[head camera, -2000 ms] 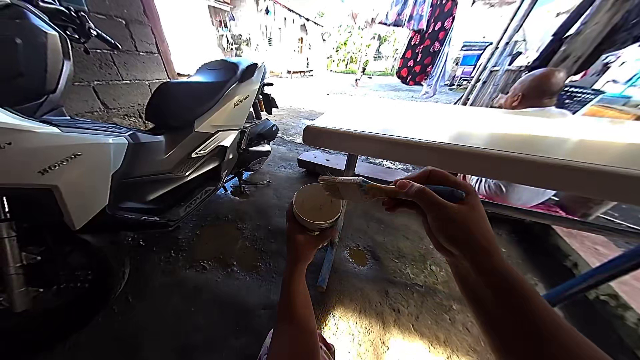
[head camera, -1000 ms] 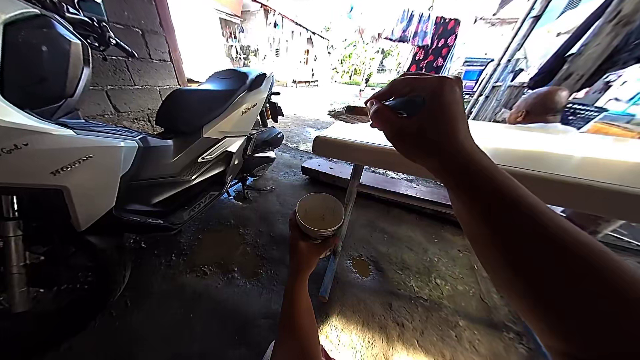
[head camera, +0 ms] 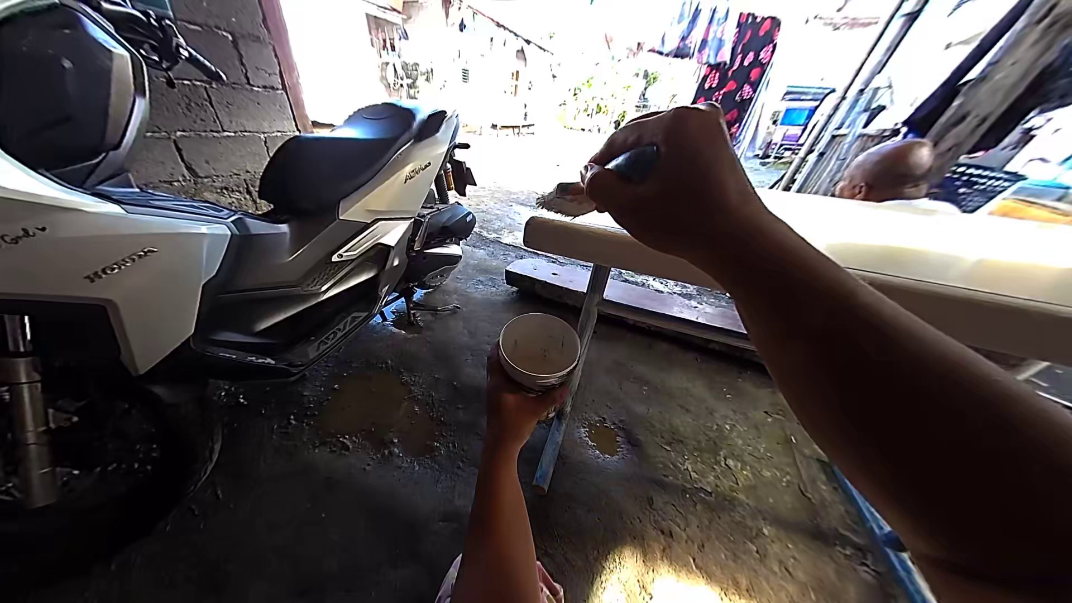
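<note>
My left hand (head camera: 515, 402) holds a round tub of pale paint (head camera: 540, 345) from below, its open top facing me, low beside a table leg. Up and to the right, my right hand (head camera: 670, 180) is closed around the dark handle of a paintbrush (head camera: 565, 201). The brush's pale bristles point left, at the near left end of a long cream-coloured tabletop (head camera: 653, 249). Whether the bristles touch the surface cannot be told. The tabletop stands on metal legs with blue patches.
A parked Honda scooter (head camera: 293, 251) fills the left side by a block wall (head camera: 213, 126). Under the table lies a long board (head camera: 628, 297). A person (head camera: 892, 172) sits beyond the table at right. Small puddles (head camera: 377, 410) mark the concrete floor. Cloths hang at the back.
Two seconds ago the brush was at the tub's rim; my right hand has since risen with it to the table's left end. My left hand still holds the tub low.
</note>
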